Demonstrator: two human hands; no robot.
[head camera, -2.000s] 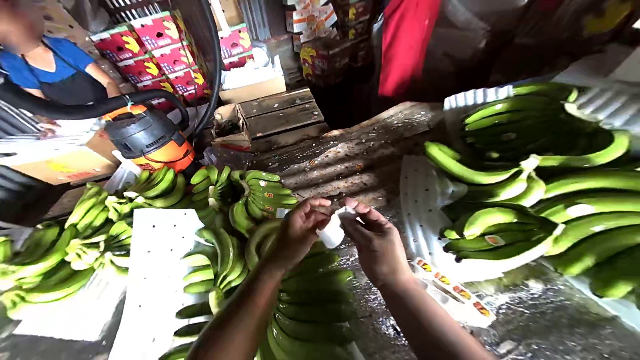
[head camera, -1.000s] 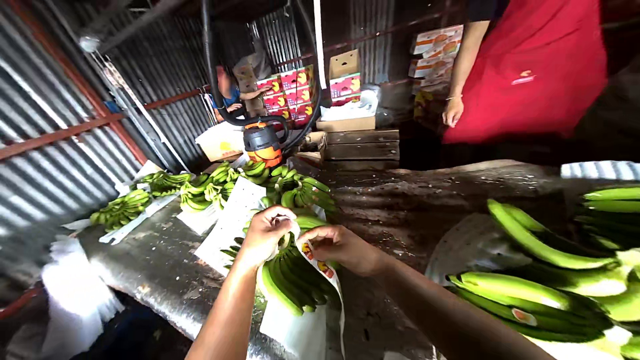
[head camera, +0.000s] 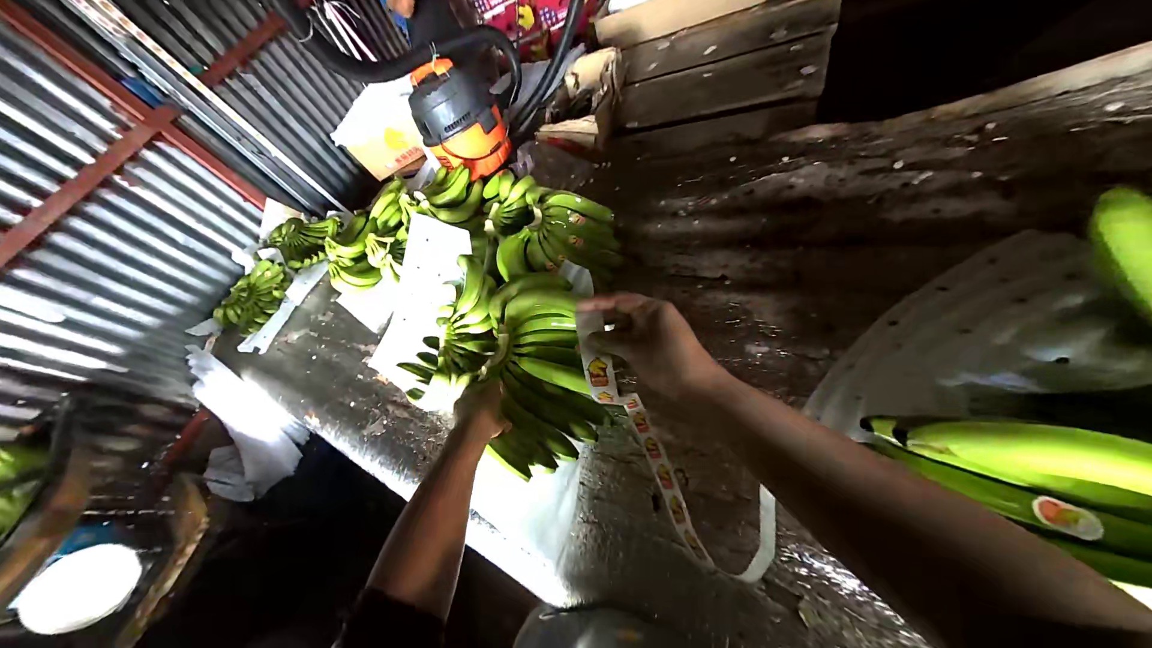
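Observation:
My left hand (head camera: 481, 409) is at the stem end of a hand of green bananas (head camera: 540, 382); its fingers are partly hidden under the fruit. To the right of that fruit, my right hand (head camera: 643, 337) pinches a strip of stickers (head camera: 664, 472) on white backing, which hangs down and curls over the dark table. The raised fingers are close to the bananas' upper right side, and whether they touch is unclear. Just behind, another hand of green bananas (head camera: 562, 229) carries small stickers.
More green bananas (head camera: 360, 247) and white foam sheets (head camera: 432, 256) line the left table edge. An orange and black vacuum cleaner (head camera: 459, 121) stands behind, beside a wooden crate (head camera: 720, 67). At right, large green bananas (head camera: 1017, 459) lie by perforated plastic (head camera: 945, 315). Corrugated metal wall at left.
My hands have moved apart: the left is now at the bananas' stem end, the right holds the strip off to the side. The view has swung down and left.

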